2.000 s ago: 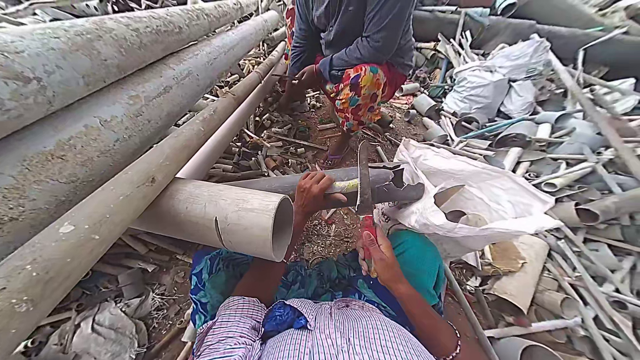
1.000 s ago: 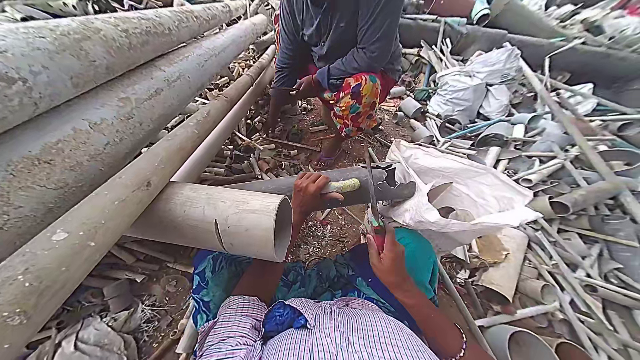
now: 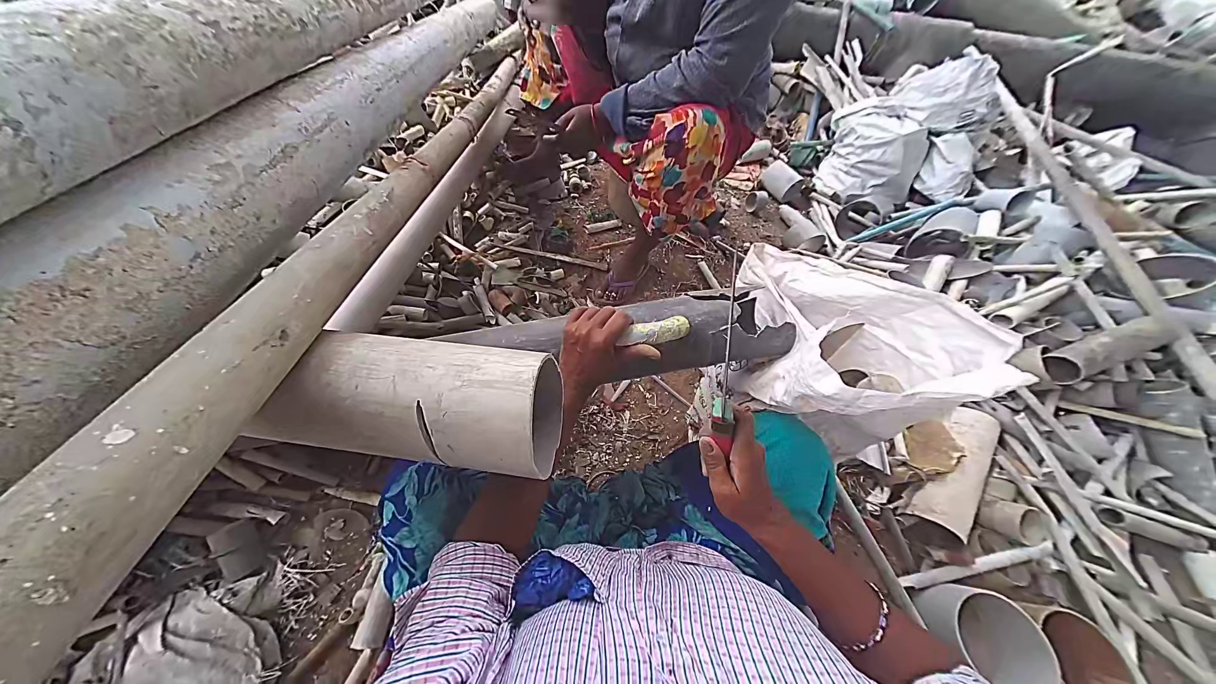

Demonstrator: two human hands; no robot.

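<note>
A dark grey plastic pipe (image 3: 541,332) with a broken, jagged end lies across in front of my lap. My left hand (image 3: 594,356) grips a short rod or handle (image 3: 655,331), pale yellow-green, on top of that pipe; what joins to it is hidden. In my right hand (image 3: 741,475) is the red and green handle of a hand saw (image 3: 729,380), its thin blade upright and seen edge-on at the pipe near the jagged end. A wide beige pipe (image 3: 418,394) with a slit in its wall lies left of my left hand, over my forearm.
Long, thick pipes (image 3: 190,199) run along the left. A co-worker (image 3: 684,85) crouches ahead. On the right, a white sack (image 3: 883,332) holding pipe pieces touches the dark pipe's end, with heaped pipe scraps (image 3: 1111,361) beyond. Cut pieces litter the ground (image 3: 617,432).
The saw blade, seen broadside two seconds ago, now shows its thin edge. The co-worker's head and hands have shifted. My left hand keeps its hold on the pale handle.
</note>
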